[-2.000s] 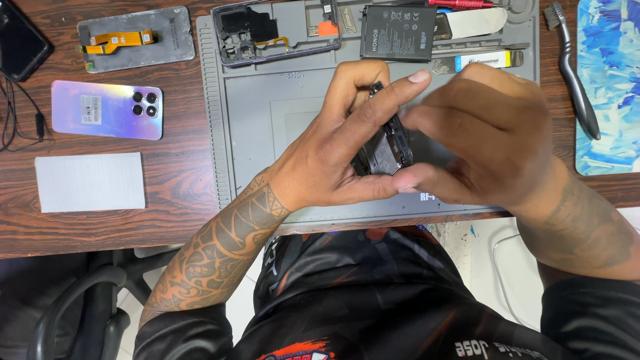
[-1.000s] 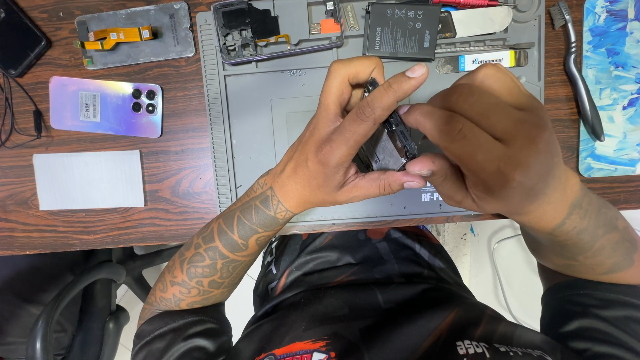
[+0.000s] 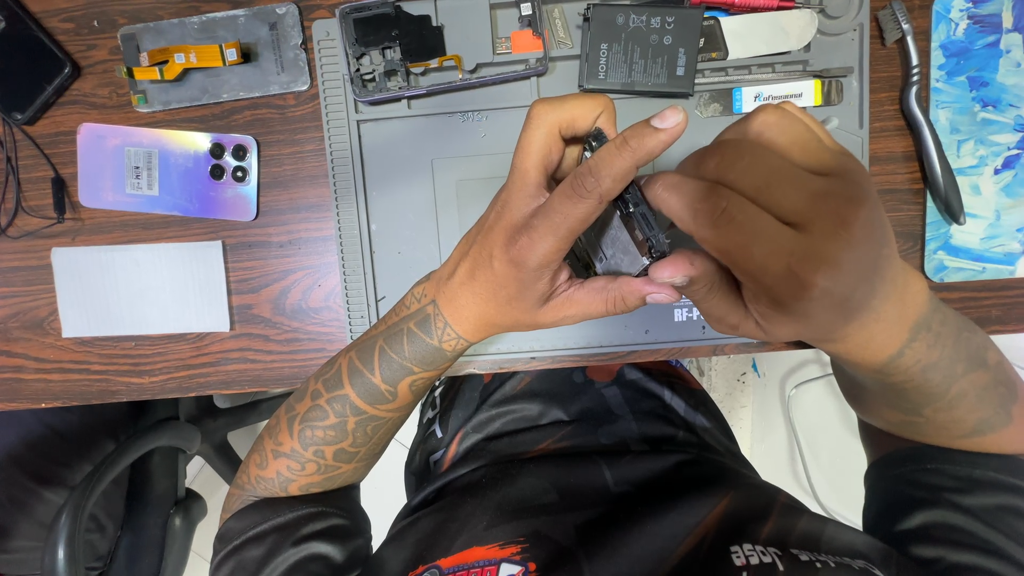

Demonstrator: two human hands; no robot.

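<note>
Above the grey repair mat (image 3: 400, 240), my left hand (image 3: 560, 208) is closed around a small dark electronic phone part (image 3: 620, 240), tilted on edge between thumb and fingers. My right hand (image 3: 776, 224) meets it from the right, its thumb and fingertips at the part's lower and right edge; whether it pinches anything there is hidden. Behind my hands lie a black Honor phone battery (image 3: 640, 52) and an opened purple phone frame (image 3: 448, 48) with an orange flex cable inside.
Left on the wooden table are a phone screen with flex cable (image 3: 264, 64), a purple phone back cover (image 3: 172, 172), a white pad (image 3: 140, 288) and a black phone (image 3: 32, 56). A pry tool (image 3: 772, 96) lies in the mat's tray; right of it is a grey brush (image 3: 924, 120).
</note>
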